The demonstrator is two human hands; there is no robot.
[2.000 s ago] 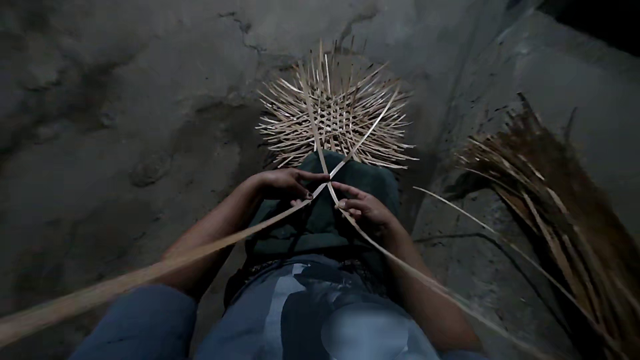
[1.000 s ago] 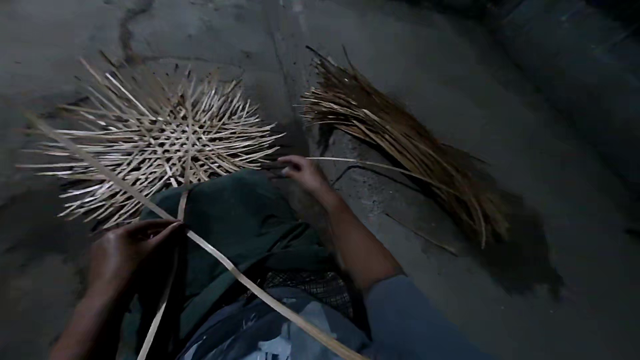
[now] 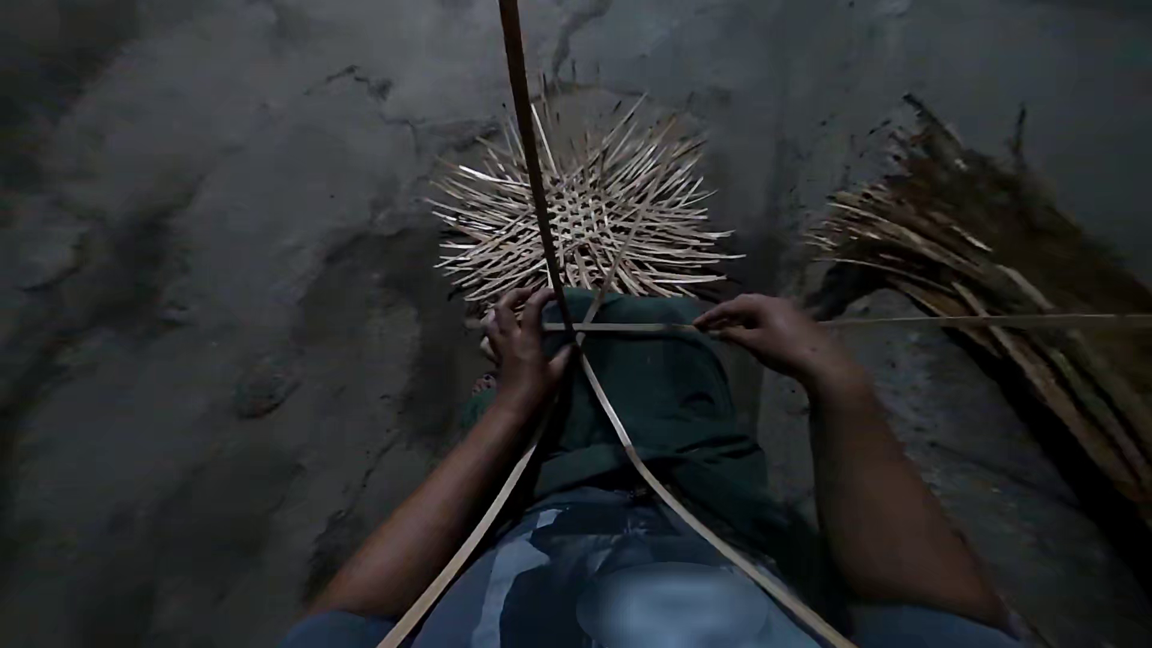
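Two long flat strips, probably bamboo or cane, cross over the green cloth on my lap; one light strip (image 3: 614, 416) runs down toward my right side. My left hand (image 3: 526, 346) pinches the strips at their crossing. A third strip (image 3: 643, 328) lies crosswise through the crossing, and my right hand (image 3: 760, 333) grips it between thumb and fingers, its length trailing off to the right. From the crossing a darker strip end (image 3: 531, 153) rises toward the camera. Past my knees rests a piece of open weaving (image 3: 585, 216) with strip ends radiating outward.
A large bundle of loose strips (image 3: 1017, 279) lies on the concrete floor (image 3: 270, 225) to the right, beyond my right forearm. The green cloth (image 3: 657, 387) covers my knees. Long strips extend past my body at the bottom.
A second ago my right hand was out by a strip near the bundle, apart from the crossing; now a crosswise strip spans both hands. The view has swung back left.
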